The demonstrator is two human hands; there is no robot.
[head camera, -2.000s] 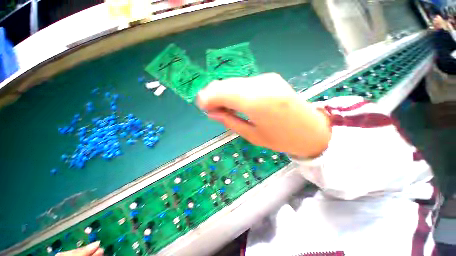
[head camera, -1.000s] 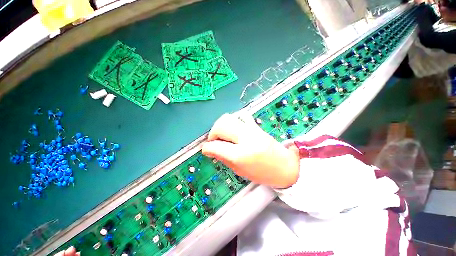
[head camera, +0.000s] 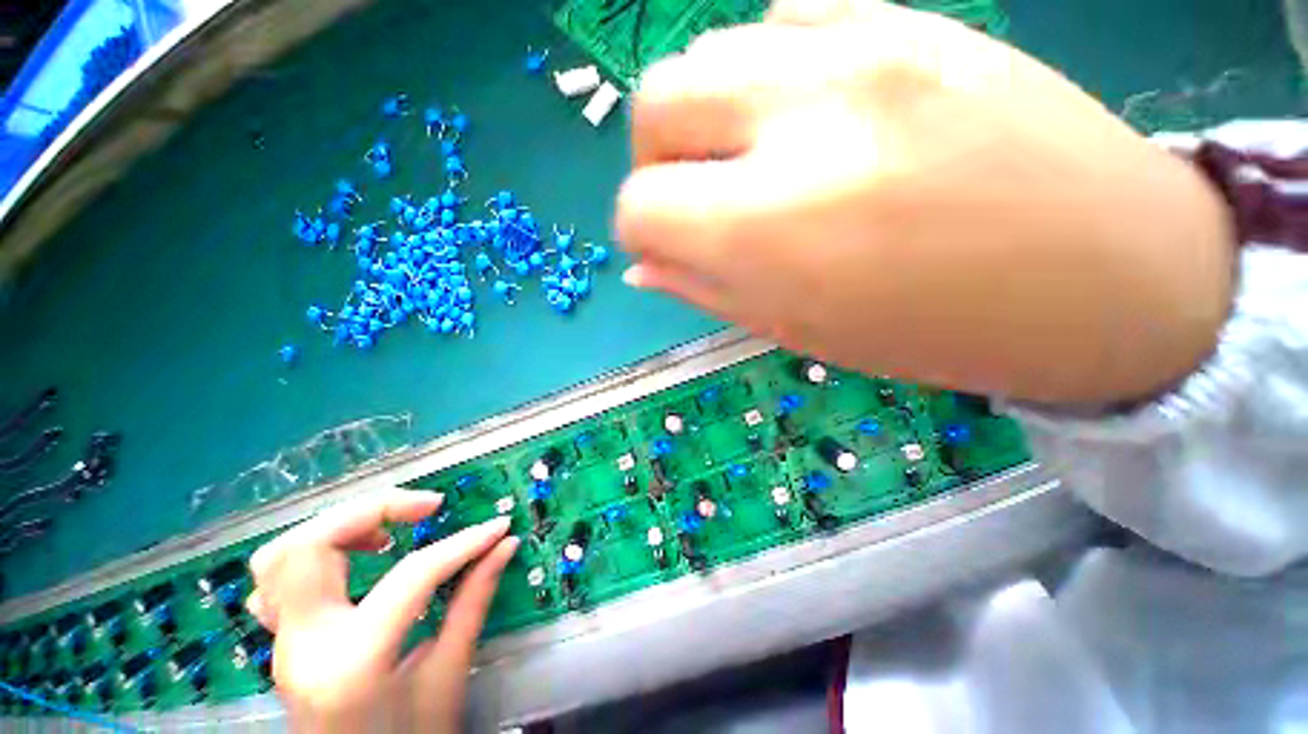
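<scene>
A strip of green circuit boards (head camera: 603, 495) with small white, black and blue parts runs along the near rail. My left hand (head camera: 380, 602) is over the strip at lower left, its fingertips low over the parts. Its fingers are apart and I see nothing held. My right hand (head camera: 918, 215) is large and blurred at upper right, raised in front of the mat and rail. Its fingers are curled, and any small part in them is not visible. Loose blue disc parts (head camera: 430, 273) with wire legs lie in a pile left of its fingertips.
White blocks (head camera: 578, 80) lie beside green marked boards (head camera: 617, 36), partly hidden by my right hand. Dark thin parts (head camera: 29, 459) lie at far left. A wire piece (head camera: 309, 456) lies along the rail (head camera: 574, 409). A blue bin (head camera: 72, 86) stands at top left.
The view has swung left. My right hand has gone from the board strip to above the mat near the blue pile. My left hand has come fully into view over the boards.
</scene>
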